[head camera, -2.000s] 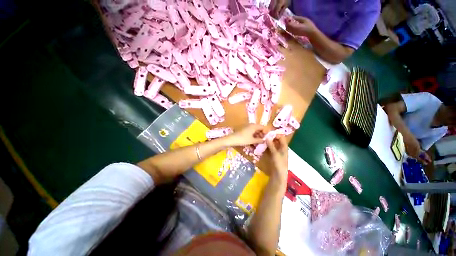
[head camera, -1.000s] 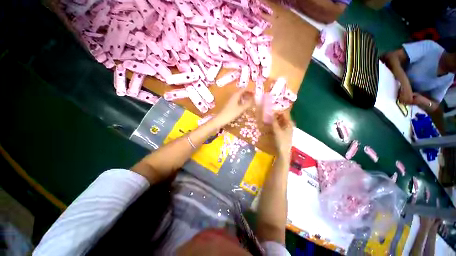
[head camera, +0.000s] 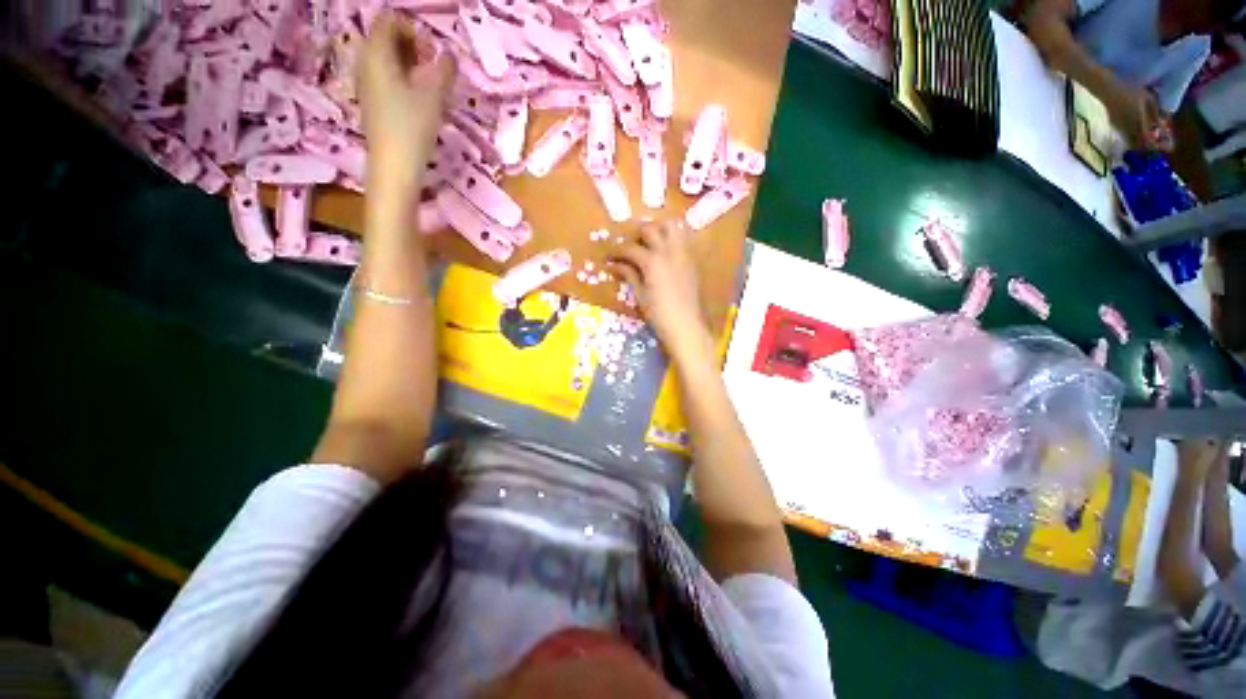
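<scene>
My left hand (head camera: 399, 89) reaches over the large heap of pale pink plastic housings (head camera: 219, 89), fingertips among the pieces; whether it grips one is unclear. My right hand (head camera: 659, 280) is low over the scatter of tiny pink-white parts (head camera: 599, 348), fingers bent down; whether they pinch a part is hidden. A single housing (head camera: 532, 277) lies between my hands at the edge of the brown board (head camera: 560, 205). A small group of housings (head camera: 704, 148) lies beyond my right hand.
A grey and yellow printed sheet (head camera: 513, 376) lies under my forearms. At right are a clear bag of small pink parts (head camera: 977, 423) and a white sheet (head camera: 779, 437). Housings lie on the green surface (head camera: 847, 150). Beyond are a striped stack (head camera: 946, 68) and other people's arms.
My hands have separated: the left moved away to the heap, the right down to the tiny parts. The housing held between them has left; another housing now lies on the green surface. The view has shifted.
</scene>
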